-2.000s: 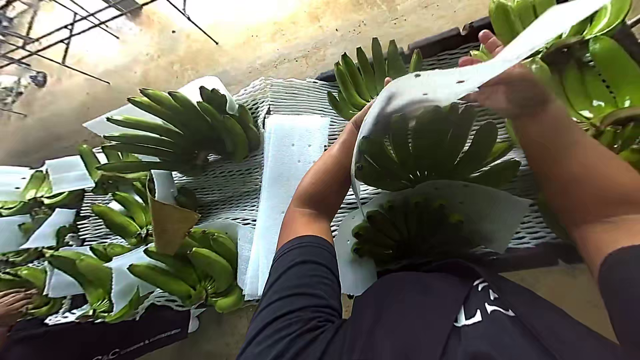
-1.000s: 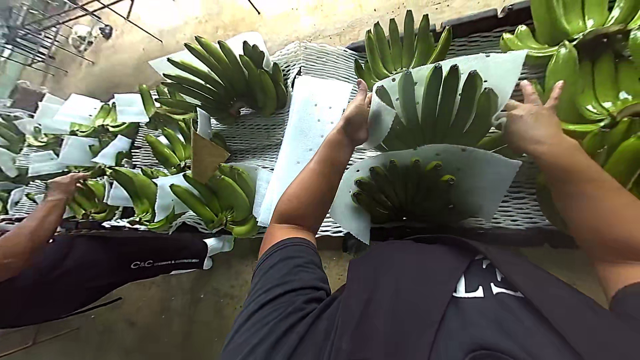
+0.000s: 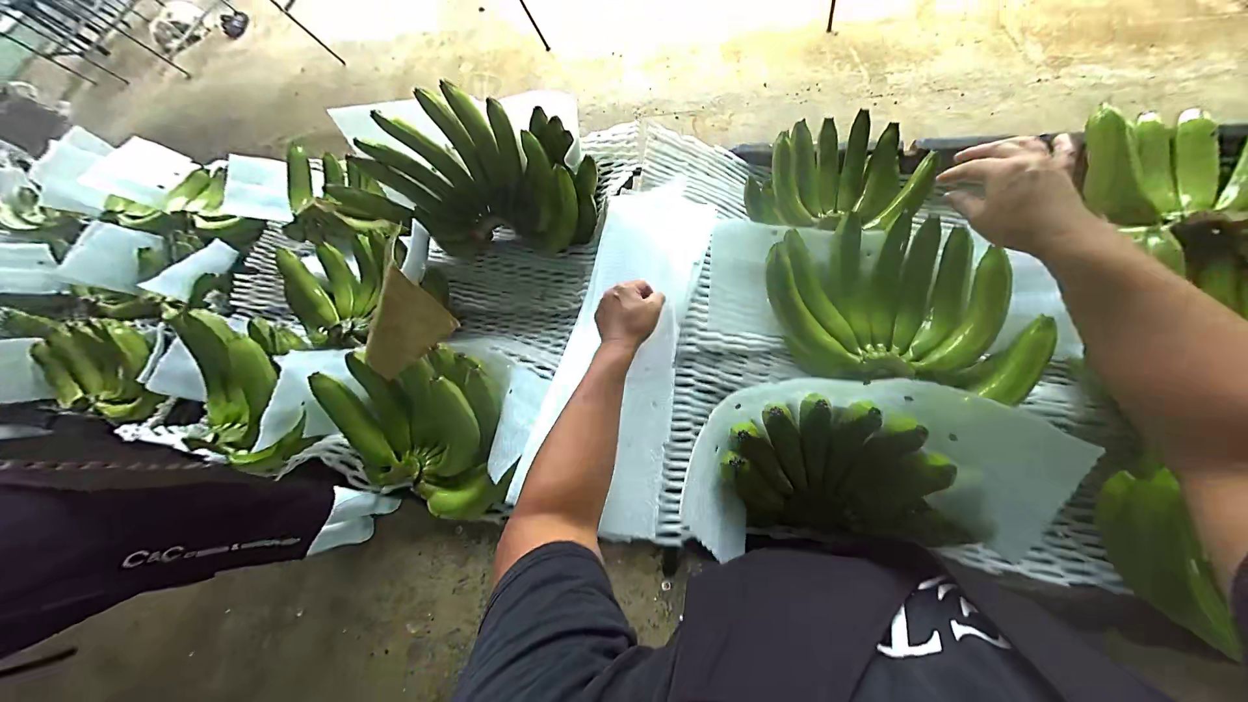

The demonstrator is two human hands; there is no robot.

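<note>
My left hand (image 3: 629, 312), its fingers curled, rests on a stack of white foam sheets (image 3: 639, 409) that lies on the white woven surface. Whether it pinches a sheet cannot be told. My right hand (image 3: 1014, 190) is raised with bent fingers at the upper right, beside a hand of green bananas (image 3: 848, 175) at the far edge. Below it, a larger hand of green bananas (image 3: 892, 302) lies on a foam sheet (image 3: 736, 283). Nearest my body, a smaller hand of green bananas (image 3: 829, 458) lies on another foam sheet (image 3: 1024, 458) that curls up at its edges.
Left of the stack are a large hand of bananas (image 3: 487, 175) on a sheet, a brown piece of card (image 3: 405, 327) and several banana hands with sheets between them. A co-worker's dark apron (image 3: 166, 556) shows at the lower left. More bananas (image 3: 1160, 161) lie at the right.
The foam sheet both hands held up now lies flat under the larger banana hand. My left hand has moved left to the stack; my right hand has come off the sheet.
</note>
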